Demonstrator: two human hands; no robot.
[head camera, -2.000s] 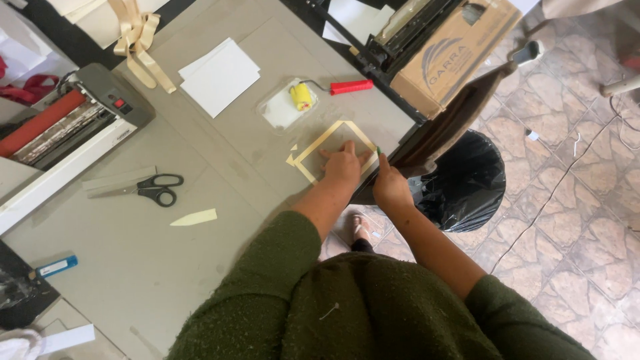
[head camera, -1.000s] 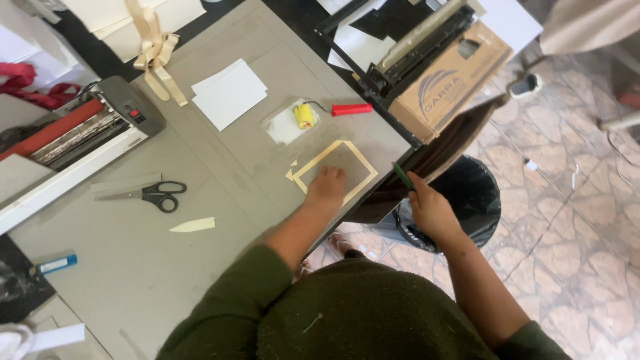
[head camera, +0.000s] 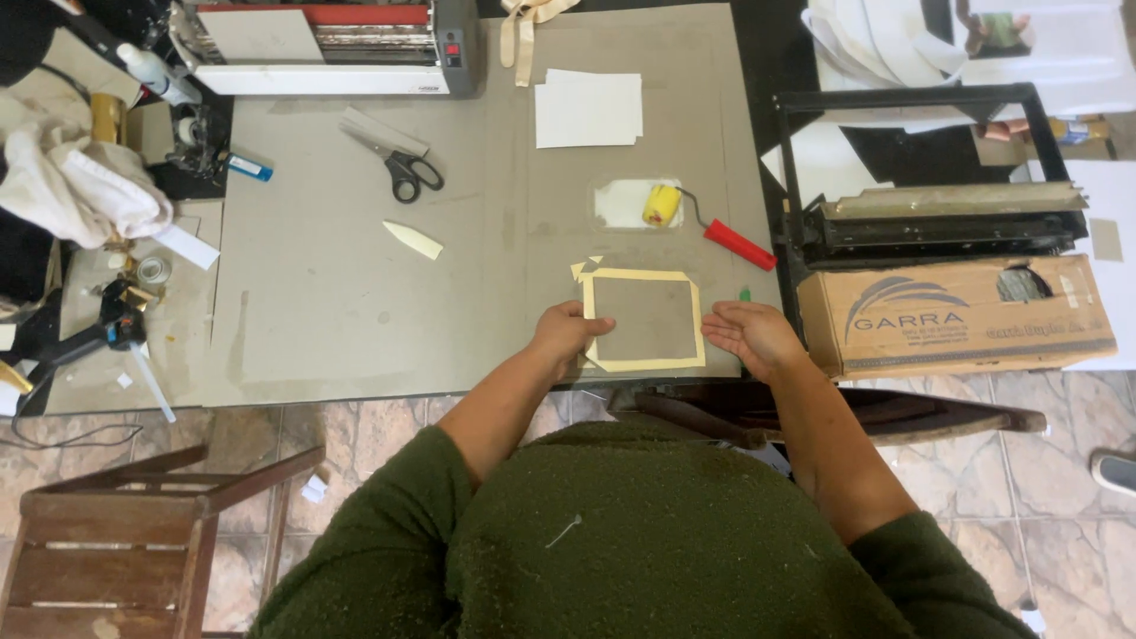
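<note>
A square grey board with pale yellow strips along its edges (head camera: 643, 363) lies near the front edge of the table. My left hand (head camera: 568, 333) holds its left side, thumb on top. My right hand (head camera: 750, 335) is beside the right edge, fingers extended and apart, holding nothing visible. A small green thing (head camera: 745, 293) lies just beyond those fingers. Small yellow offcuts (head camera: 581, 268) are at the board's upper left corner. Above it, a foam roller with a yellow head (head camera: 661, 205) and red handle (head camera: 739, 245) rests partly on a whitish sheet (head camera: 617, 204).
Black-handled scissors (head camera: 408, 173), a pale pointed piece (head camera: 413, 239) and white cards (head camera: 587, 110) lie on the grey work surface (head camera: 311, 293). A roller machine (head camera: 328, 53) stands at the back left. A cardboard box (head camera: 958, 315) and black metal frame (head camera: 941, 235) are at right.
My right hand held a green-handled tool off the table edge a second ago; it now shows empty beside the board. My left hand has moved from the board's middle to its left side. The view has turned considerably.
</note>
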